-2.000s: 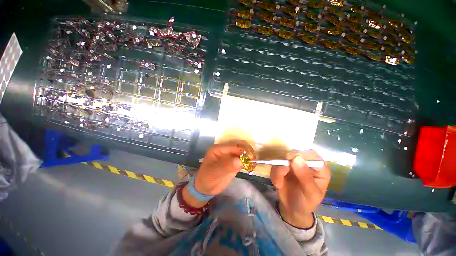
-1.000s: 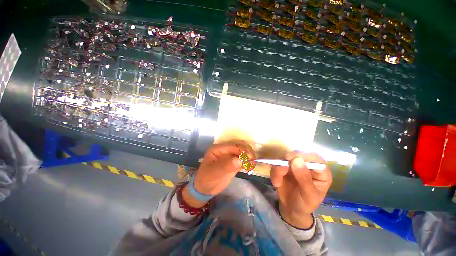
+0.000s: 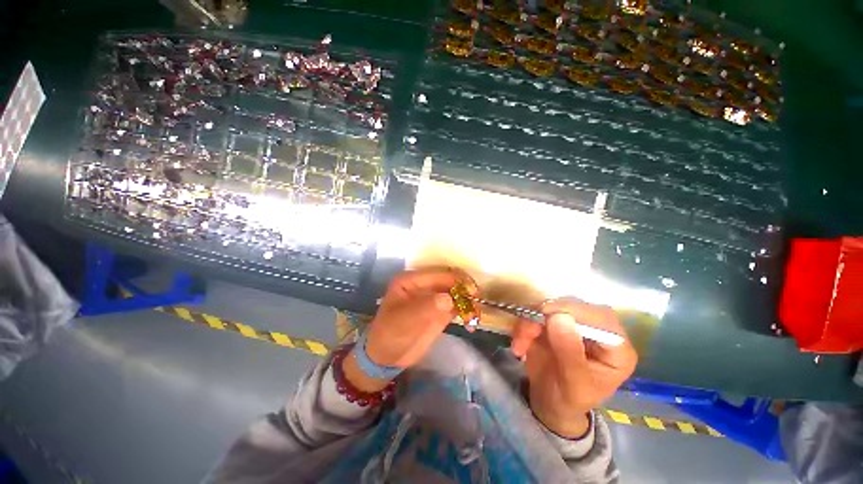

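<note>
My left hand (image 3: 410,319), with a light blue band and dark red beads at the wrist, pinches a small gold-faced part (image 3: 465,301) between thumb and fingers. My right hand (image 3: 573,364) holds a slim, pen-length tool (image 3: 594,333); its thin front points left at the gold part. Whether the tip touches the part cannot be told. Both hands are over the near edge of a bright cream work sheet (image 3: 501,232). The left clear tray (image 3: 227,163) holds many silver-pinkish parts. The right clear tray (image 3: 606,142) has amber parts (image 3: 577,47) in rows at its far side.
A red bin (image 3: 821,295) stands at the right on the dark green mat (image 3: 738,352). A pale dotted sheet (image 3: 17,123) is at the far left. Grey sleeves of other people show at both sides. Blue supports (image 3: 142,285) and yellow-black floor tape (image 3: 248,330) are below the bench.
My right hand has moved slightly right and down, and the tool now slants more, its shaft looking darker. The gold part has turned a little in my left fingers.
</note>
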